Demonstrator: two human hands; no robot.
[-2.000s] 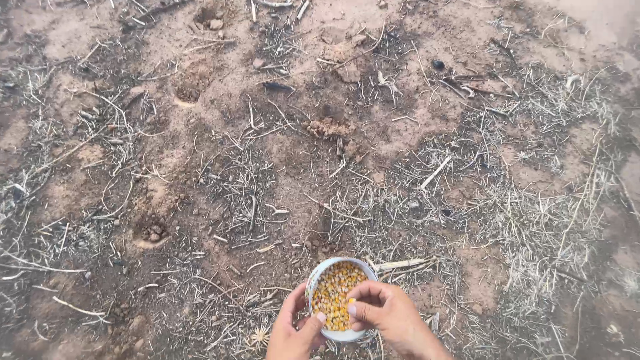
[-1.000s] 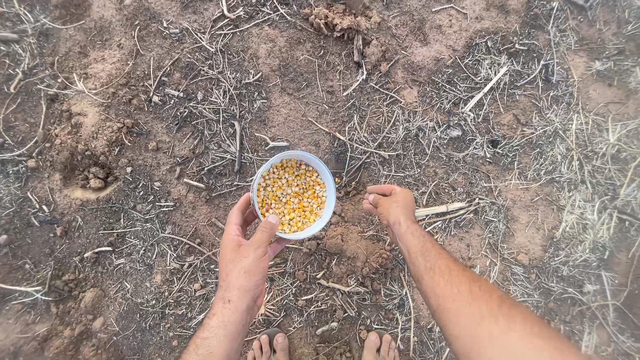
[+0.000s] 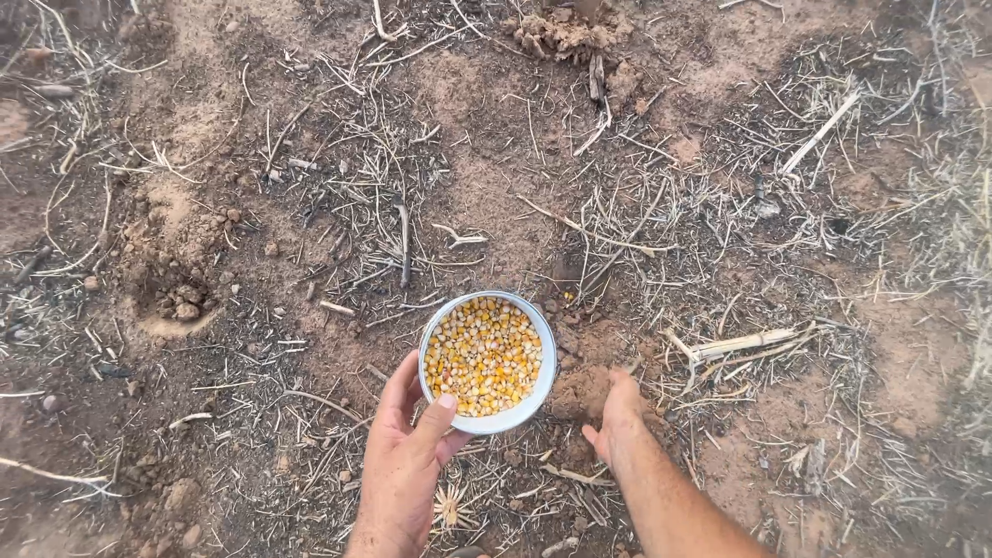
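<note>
A round white bowl (image 3: 549, 364) holds yellow and whitish maize kernels (image 3: 484, 356). My left hand (image 3: 411, 442) grips its lower left rim, thumb over the edge. To the right of the bowl, my right hand (image 3: 616, 415) is low over a mound of loose reddish soil (image 3: 581, 391), thumb apart from the fingers, with nothing seen in it. A few yellow kernels (image 3: 568, 295) lie on the soil just above and right of the bowl.
Dry stalks and straw litter the brown soil. A thick pale stalk (image 3: 744, 343) lies right of my right hand. At the left is a shallow hole with clods (image 3: 184, 302); another heap of crumbly soil (image 3: 570, 35) stands at the top.
My right hand was in the bowl with the kernels two seconds ago; it has moved out to the right, then down to the soil mound. My left hand keeps hold of the bowl.
</note>
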